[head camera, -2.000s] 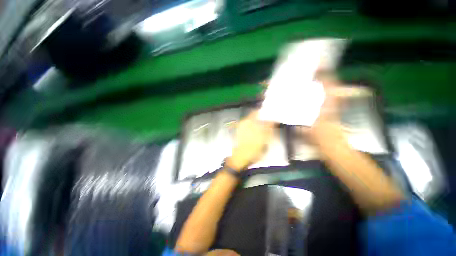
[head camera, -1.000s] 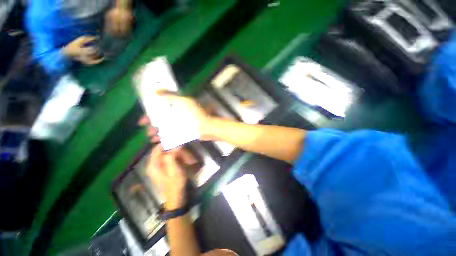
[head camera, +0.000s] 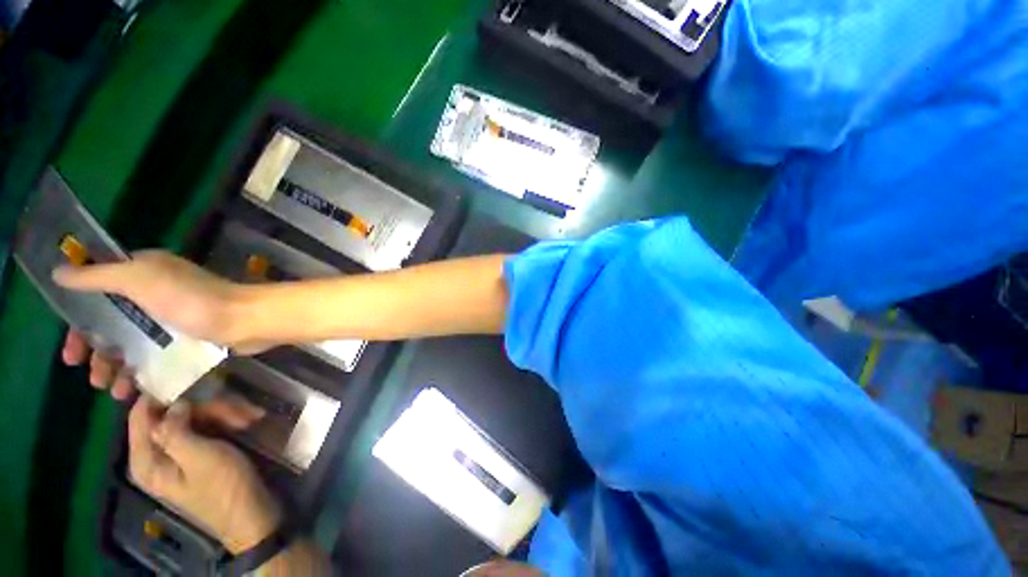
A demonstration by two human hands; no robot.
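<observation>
My right hand (head camera: 180, 295) holds a silver-grey display module (head camera: 96, 295) over the left side of the foam tray (head camera: 451, 209). Its thumb lies on the module's back by the orange flex-cable tip, and its fingers curl under the far edge. My left hand (head camera: 203, 473), with a black wristband, is at the module's lower end, fingers bent; whether it grips the module cannot be told. Several modules lie in the tray, one fully visible at its upper end (head camera: 389, 225), others partly covered by my hands and forearm. Another module (head camera: 451, 462), glaring white, lies on the black mat (head camera: 378, 524).
A bright silver framed part (head camera: 519, 152) lies on the green bench beyond the tray. Black trays (head camera: 575, 56) with a white-silver frame (head camera: 684, 17) stand at the top. A person in a blue smock (head camera: 868, 124) is close at the right. Brown cartons (head camera: 975, 428) are at the far right.
The view has turned and shifted, with the tray and mat now larger. The held module has changed from glaring white to grey, showing its back with the flex cable. My right hand still holds it.
</observation>
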